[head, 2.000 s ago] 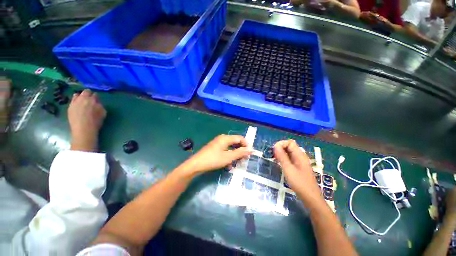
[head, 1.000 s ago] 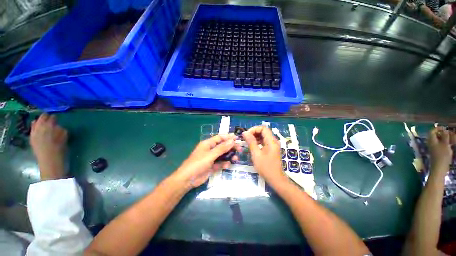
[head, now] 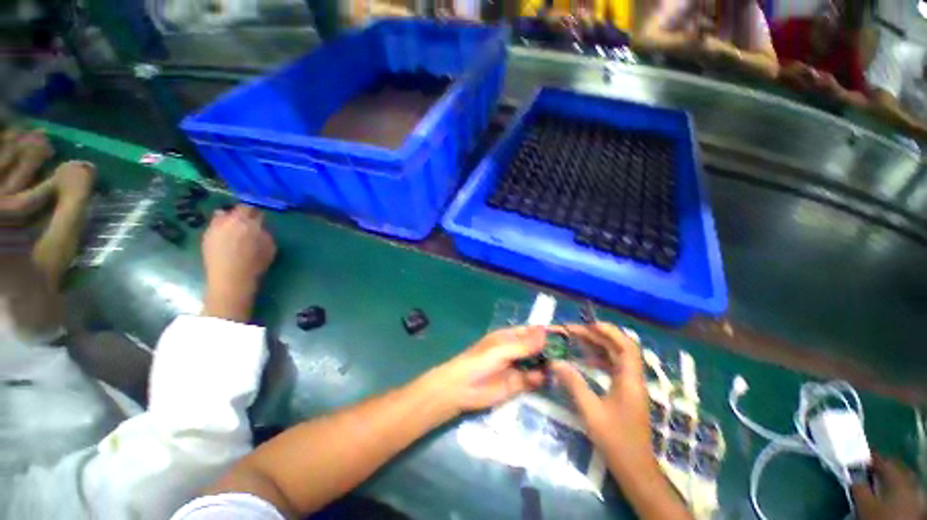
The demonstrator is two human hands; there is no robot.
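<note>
My left hand [head: 498,371] holds a small black housing [head: 531,360] at its fingertips, above the clear sheet. My right hand [head: 610,391] meets it, with thumb and fingers around a small greenish piece [head: 556,347] beside the housing. The two pieces are close together; whether they touch is blurred. The clear sheet [head: 529,437] lies flat under both hands with cream tape strips on it. Black units [head: 679,447] sit in rows at its right side, partly hidden by my right hand. Two loose black units [head: 415,321] lie on the green bench to the left.
A shallow blue tray [head: 600,289] full of black units stands behind my hands. A deep blue crate [head: 305,168] is left of it. A white charger [head: 842,439] with cable lies at the right, near another person's hand [head: 894,493]. Another person's hand [head: 239,249] rests at the left.
The view has swung, so the bench and trays appear lower and further right. My hands have come together around the housing and the greenish piece. A person's hand now shows by the charger.
</note>
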